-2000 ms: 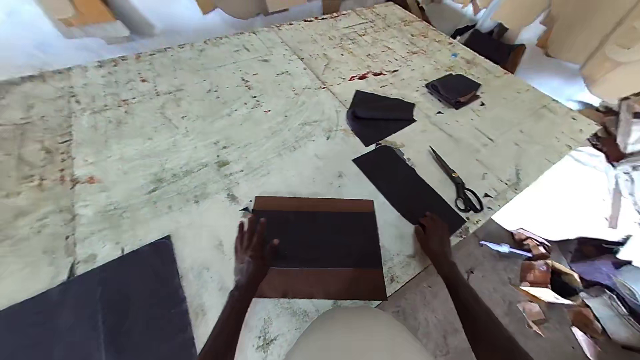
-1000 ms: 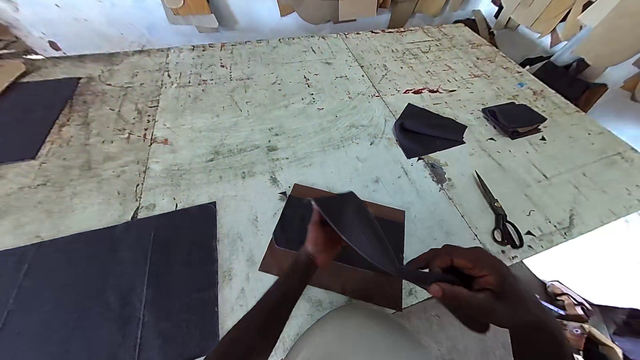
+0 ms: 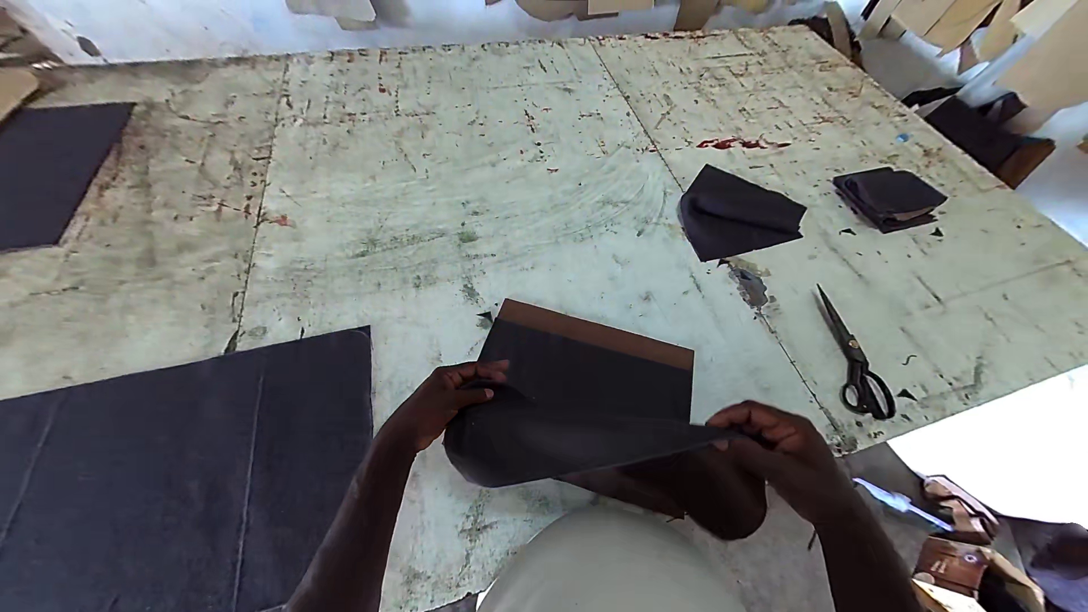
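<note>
My left hand (image 3: pixel 446 404) and my right hand (image 3: pixel 778 450) each grip an end of a dark sheet of leather or fabric (image 3: pixel 561 442), which bends and sags between them. Beneath it on the worktable (image 3: pixel 408 170) lies a dark rectangular piece (image 3: pixel 595 370) on top of a brown panel (image 3: pixel 595 330); the held sheet hides their near part. Black-handled scissors (image 3: pixel 854 365) rest to the right of my right hand, blades pointing away from me. Farther back are a folded dark piece (image 3: pixel 735 212) and a small stack of folded dark pieces (image 3: pixel 888 197).
A large dark sheet (image 3: pixel 187 476) covers the near left of the table, and another dark piece (image 3: pixel 64 170) lies at the far left. Small dark scraps dot the surface. Past the right edge, scraps and boxes (image 3: pixel 969 569) sit low down.
The dark strip, flat beside the scissors two seconds ago, has been picked up and is now held in both hands over the brown panel. The view has shifted left.
</note>
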